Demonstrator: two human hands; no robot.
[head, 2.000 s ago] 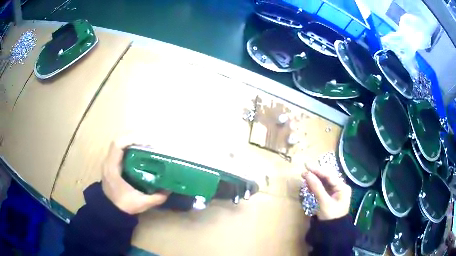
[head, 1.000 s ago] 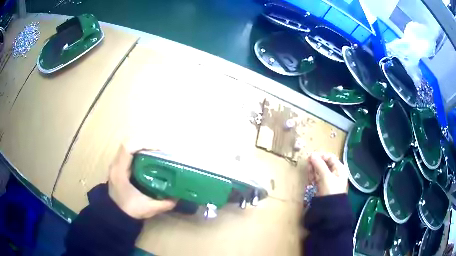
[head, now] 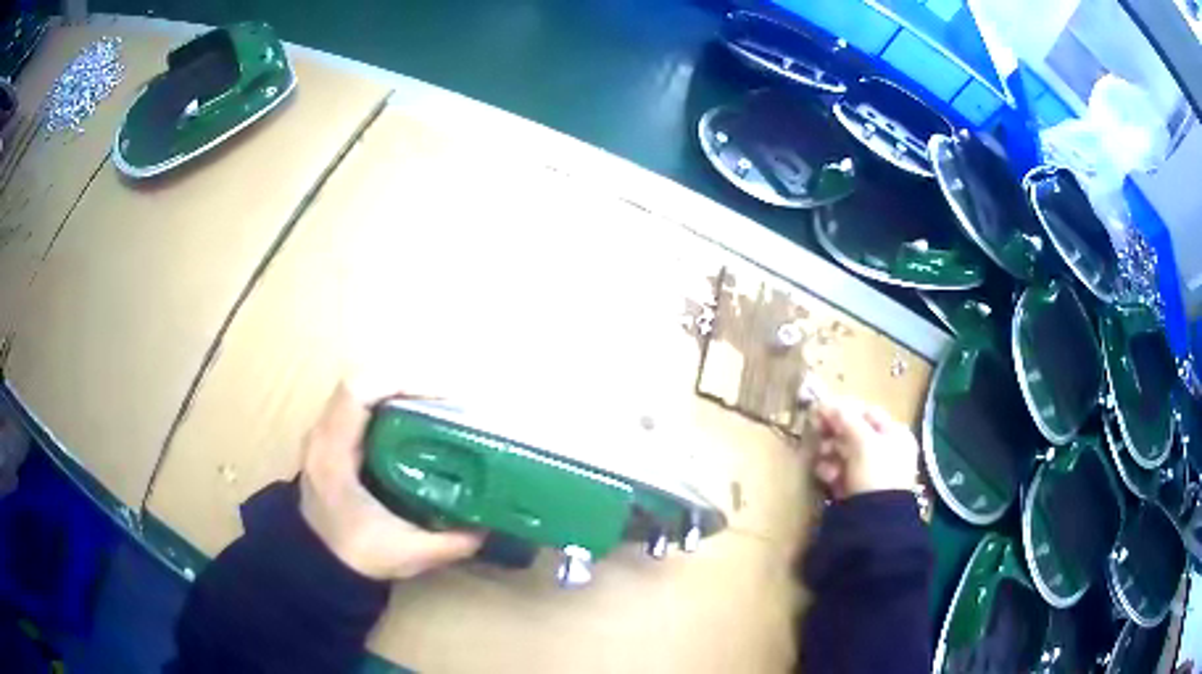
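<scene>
My left hand (head: 363, 507) grips the left end of a green housing (head: 508, 487), held on its side above the cardboard cover, with several silvery fittings (head: 575, 568) sticking out from its lower edge. My right hand (head: 854, 452) is at the lower right corner of the brown pad (head: 758, 356), fingertips close together. A small silvery piece shows at the fingertips; whether they grip it is too blurred to tell. Another round silvery piece (head: 788, 335) lies on the pad. The pile of small bits by the right hand is mostly hidden behind the hand and sleeve.
Overlapping green housings (head: 1055, 362) with pale rims crowd the right side. One housing (head: 207, 103) lies at the far left beside a silvery pile (head: 85, 86). The cardboard cover (head: 284, 263) has dark seams. Blue crates (head: 923, 59) and a whitish bag (head: 1110, 125) stand behind.
My right hand has moved from the pile of small bits up to the brown pad's corner. My left hand still holds the housing. The whole view has shifted slightly.
</scene>
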